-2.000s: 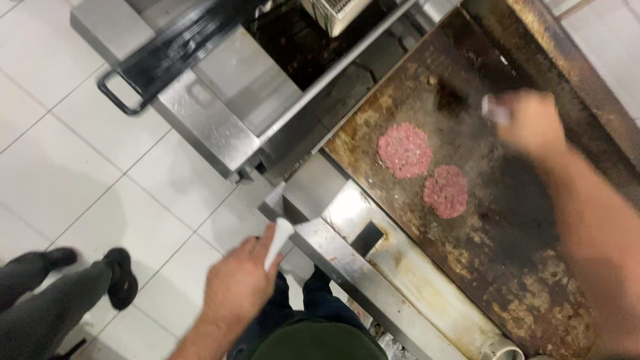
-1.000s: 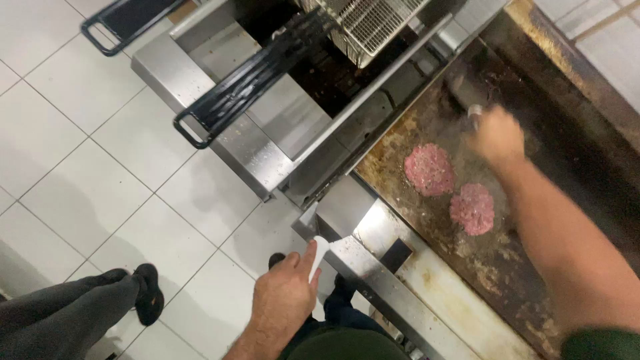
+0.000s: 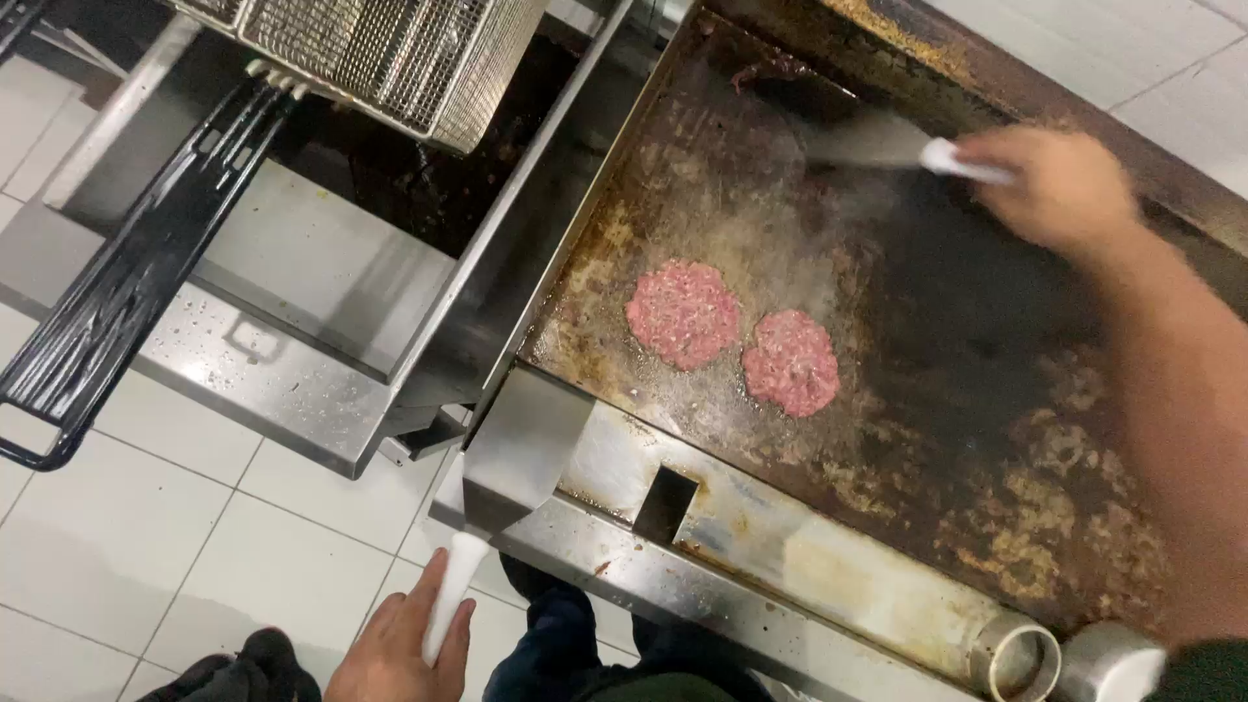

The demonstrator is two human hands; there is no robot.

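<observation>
My left hand (image 3: 405,634) grips the white handle of a wide metal spatula (image 3: 522,444), whose blade lies over the griddle's front left corner. In my right hand (image 3: 1053,185) is a second white-handled spatula (image 3: 863,141), its blade blurred over the back of the griddle (image 3: 936,390). Two raw ground-meat patties, a larger one (image 3: 684,314) and a smaller one (image 3: 791,363), lie side by side on the griddle, with a narrow gap between them. Dark reddish residue (image 3: 775,70) shows near the griddle's back edge, beyond the right spatula's blade.
Left of the griddle stands a deep fryer (image 3: 263,361) with a wire basket (image 3: 390,58) and its long black handle (image 3: 146,263). A grease slot (image 3: 666,502) opens in the front ledge. Round metal containers (image 3: 1014,658) sit at lower right. Another person's shoes (image 3: 263,663) show at lower left.
The view has shifted, showing more of the fryer basket. My right hand and its spatula have moved over the back part of the griddle. Both patties remain beside each other.
</observation>
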